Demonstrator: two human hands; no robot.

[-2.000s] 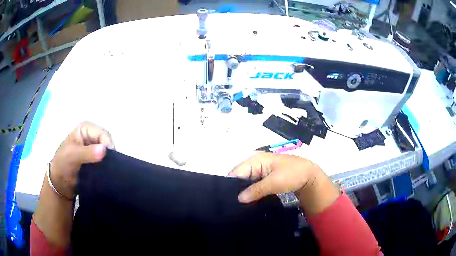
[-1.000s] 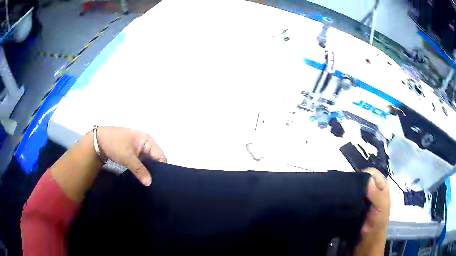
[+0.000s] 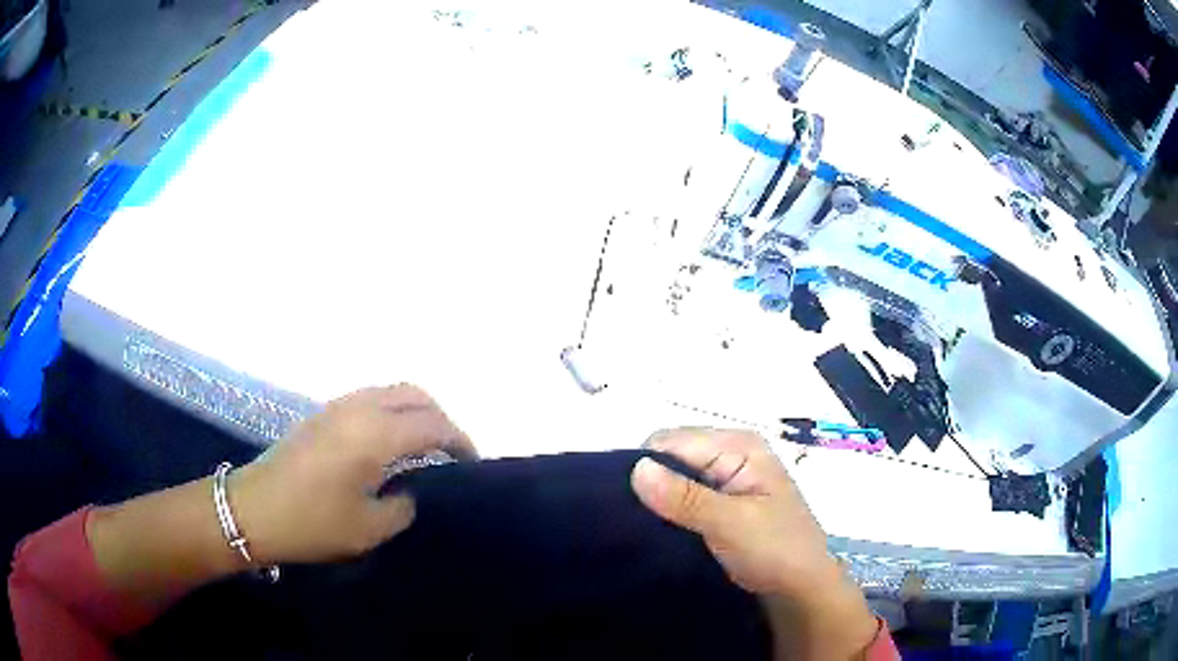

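Note:
The black fabric [image 3: 556, 555] hangs over the table's front edge toward my lap, its upper edge stretched between my hands. My left hand [image 3: 375, 478] holds the fabric at its left upper corner, the fingertips curled and partly hidden. My right hand [image 3: 723, 497] pinches the upper edge between thumb and fingers at the right. The white Jack sewing machine [image 3: 904, 265] stands beyond, with no fabric under its needle area [image 3: 743, 265]. The thread snips [image 3: 833, 435], with blue and pink handle, lie on the table right of the needle area.
Black cut pieces [image 3: 878, 387] lie under the machine arm, and another small black piece [image 3: 1019, 492] lies near the right front. The white table [image 3: 388, 245] has a measuring scale [image 3: 213, 387] along its front edge and blue film [image 3: 58, 284] at its left side.
My right hand has moved left, closer to my left hand, so a shorter stretch of fabric edge shows between them. My left hand is slightly lower. The view has shifted.

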